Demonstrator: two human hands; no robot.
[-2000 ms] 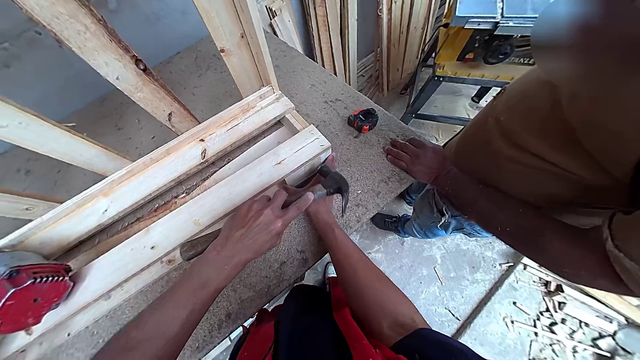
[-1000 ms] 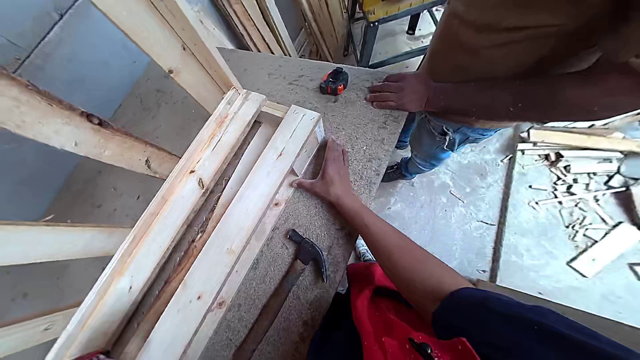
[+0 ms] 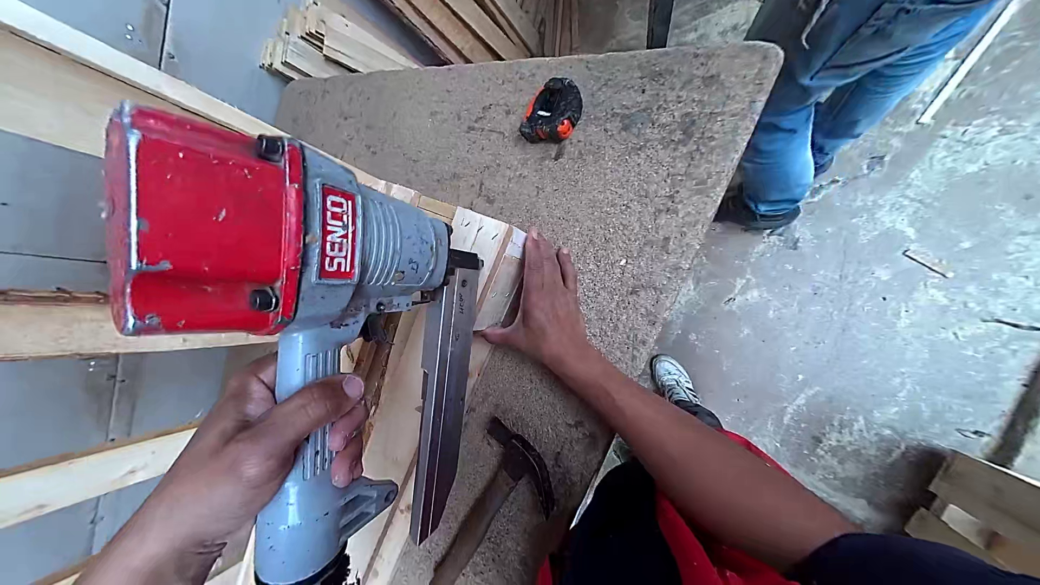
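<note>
My left hand (image 3: 276,439) grips the handle of a red and grey Senco pneumatic nailer or stapler (image 3: 374,236), whose nose is at the end of a wooden frame (image 3: 487,236) made of boards. Against the frame's end rests my right hand (image 3: 548,301), thumb and fingers spread along a short end block. Beside the frame a claw hammer (image 3: 508,471) lies on the worktable (image 3: 642,187). A black and orange tape measure (image 3: 552,111) lies farther back. The tool's magazine slants toward me over the boards.
Slatted lumber (image 3: 73,467) stands at the left near a grey wall. Stacked boards (image 3: 341,41) are behind the table. A person in jeans (image 3: 812,106) stands past the table's right corner. Wooden pieces (image 3: 975,504) lie on the floor at lower right.
The hammer, in my left hand two seconds ago, now lies on the table. My left hand has brought the red tool over the frame. The other person's hand has left the tabletop.
</note>
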